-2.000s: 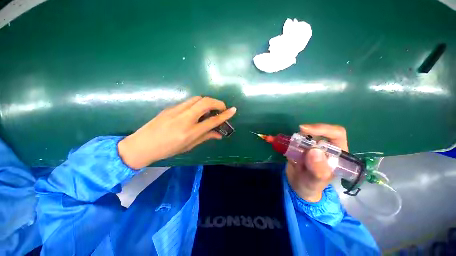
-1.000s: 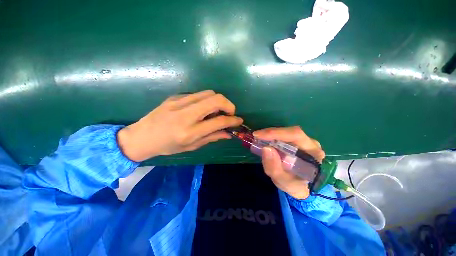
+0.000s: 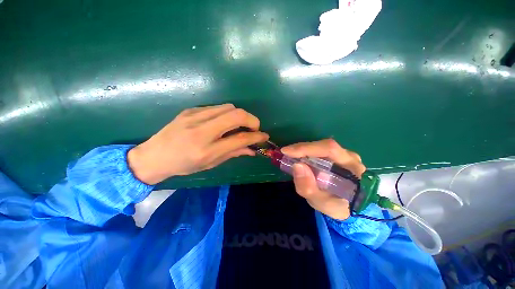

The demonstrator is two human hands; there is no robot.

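Note:
My left hand pinches a small dark workpiece, mostly hidden by my fingers. My right hand holds a clear, pinkish dispensing syringe like a pen. Its dark red needle hub points left, with the tip at the workpiece; exact contact cannot be told. A green adapter head sits at the rear of the barrel, with a pale air hose and a thin dark cord beside it.
A crumpled white tissue lies on the glossy green work surface at the upper right. A dark stick is cut off at the right edge. The hose hangs past the table's near edge. A blue sleeve shows at the far left.
My right hand has moved left, bringing the syringe tip from apart to the workpiece. The hose has swung lower. The tissue and dark stick appear higher; the tissue also sits slightly further right.

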